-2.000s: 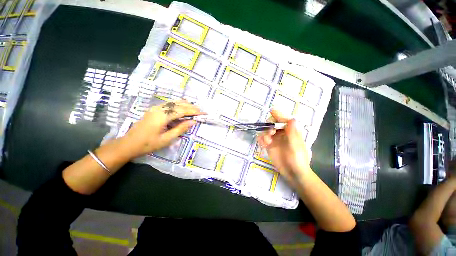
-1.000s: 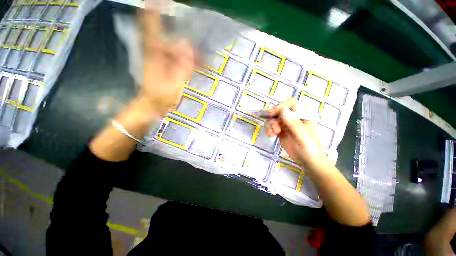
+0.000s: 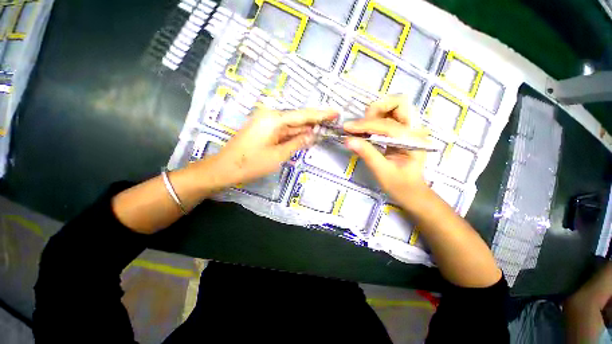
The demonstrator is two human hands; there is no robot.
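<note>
My left hand (image 3: 268, 144) is over the middle of the blister tray (image 3: 272, 213), its thumb and finger pinched together on what looks like the lower edge of a clear adhesive sticker sheet (image 3: 265, 60). The sheet has rows of small white strips and spreads up and left over the tray. My right hand (image 3: 396, 151) holds the tweezers (image 3: 409, 143) like a pen, with the tip at my left fingertips. Any piece at the tip is too small to tell. Yellow-bordered framed parts (image 3: 319, 195) lie in the tray pockets, some hidden under my hands and the sheet.
Spare sticker sheets (image 3: 530, 181) lie on the dark green mat at right. A small dark box (image 3: 582, 211) is further right. Another tray (image 3: 23, 64) is at the far left. A metal rail (image 3: 584, 87) is at upper right. Another person's arm (image 3: 590, 309) shows at lower right.
My left hand, raised and blurred with a translucent sheet a second ago, has come down to meet the tweezers. The striped sheet now spreads above it. The view has shifted.
</note>
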